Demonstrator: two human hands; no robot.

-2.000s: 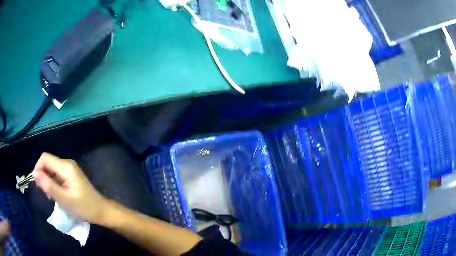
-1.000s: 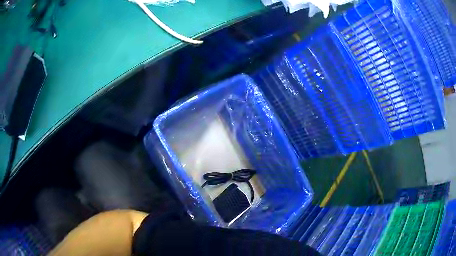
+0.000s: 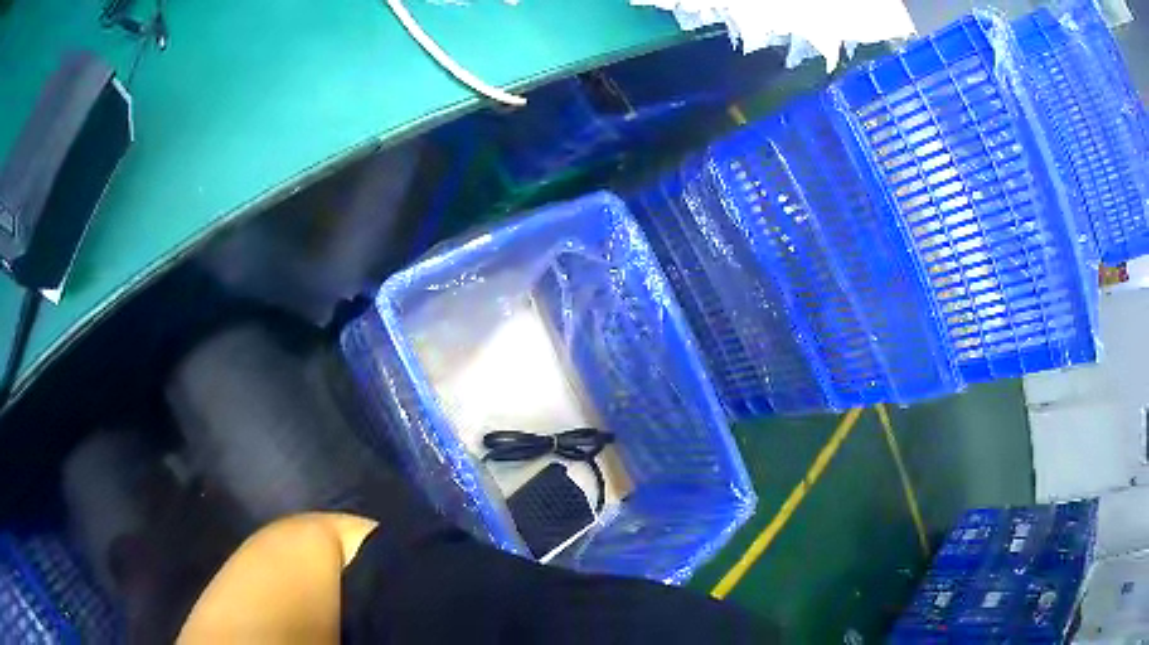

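No hand shows. A bare forearm with a black sleeve enters at the bottom, and its hand is cut off by the lower edge. A black adapter with a coiled cord (image 3: 551, 510) lies at the near end of a lined blue crate (image 3: 406, 330). A white layer (image 3: 510, 378) covers part of the crate's bottom. Another black power adapter (image 3: 73, 170) lies on the green bench (image 3: 271, 88) at the left, its cable running down along the bench edge.
Stacked blue crates (image 3: 964, 208) stand at the right. More blue crates (image 3: 1002, 567) are at the lower right. Green floor with yellow lines (image 3: 806, 498) shows between them. A white cord (image 3: 451, 66) and ragged white sheets (image 3: 806, 23) are at the top. Dark-clothed legs (image 3: 258, 403) show at the left.
The view has turned and moved down toward the crate. The hand and forearm seen two seconds ago have dropped toward the lower edge; the hand and the white cloth are now out of the picture.
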